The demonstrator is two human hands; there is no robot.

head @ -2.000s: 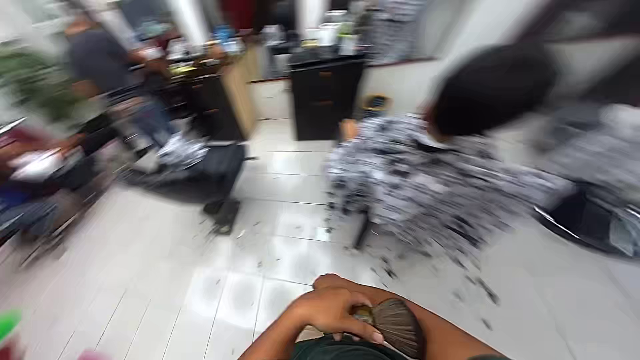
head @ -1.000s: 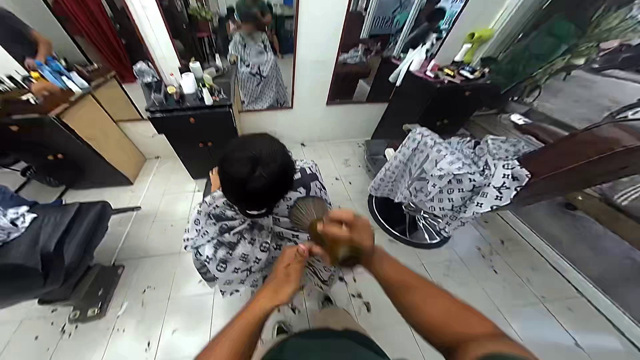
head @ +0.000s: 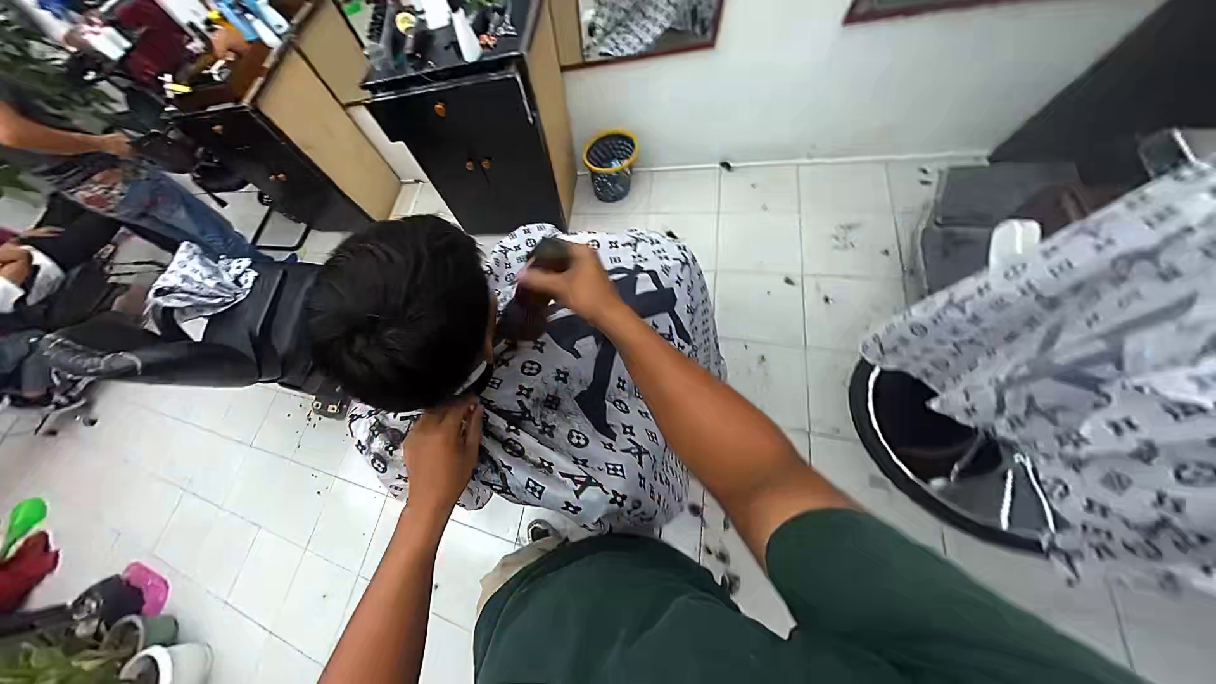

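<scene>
A seated person with short black hair (head: 399, 309) wears a white barber cape (head: 570, 456) with a dark printed pattern. My right hand (head: 570, 280) is closed around the handle of a neck duster brush (head: 524, 313), its dark bristles blurred beside the person's neck and shoulder. At the back of the neck, my left hand (head: 444, 451) touches the cape's collar with bent fingers; whether it pinches the edge cannot be told. A pale strip shows at the neckline, just above that hand.
A black cabinet (head: 475, 142) and a wastebasket with a yellow rim (head: 611, 163) stand by the wall. At right, another patterned cape (head: 1073, 351) hangs over a chair with a round base. Cut hair dots the tiles. Another person stands at far left; potted plants are lower left.
The brush has gone from in front of my body, behind the seated person, to beside that person's neck. My left hand has moved from near the brush to the cape's collar. The view has swung left.
</scene>
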